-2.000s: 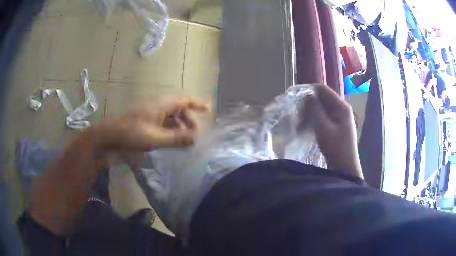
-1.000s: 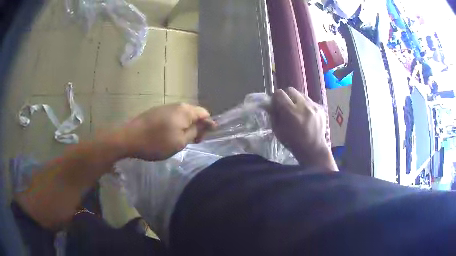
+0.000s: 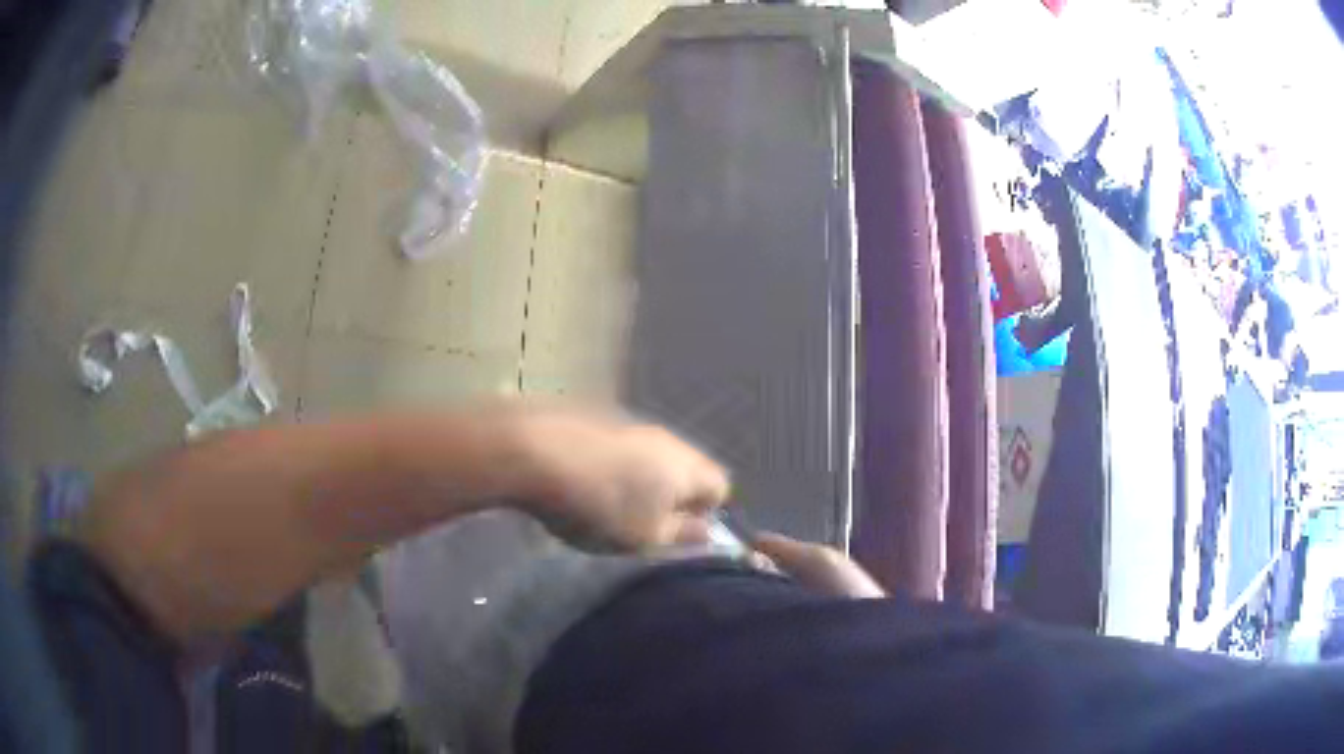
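Clear plastic wrap [image 3: 494,626] lies bunched and blurred at the lower middle, partly behind a dark clothed shape. My left hand [image 3: 634,479] comes in on a bare forearm from the left, its fingers closed on a small shiny piece of the wrap. My right hand [image 3: 818,563] is just right of it, close to the same piece. Only part of it shows above the dark cloth, so its grip is hidden.
A grey metal frame [image 3: 744,265] with two dark-red rollers [image 3: 902,339] stands ahead. Loose plastic film [image 3: 442,148] and a pale strip [image 3: 177,376] lie on the tiled floor. A red object [image 3: 1020,276] and a carton [image 3: 1027,457] are right of the rollers.
Both hands have moved lower in the picture and closer together. The wrap stretched between them has dropped mostly out of sight. More of the frame and rollers shows.
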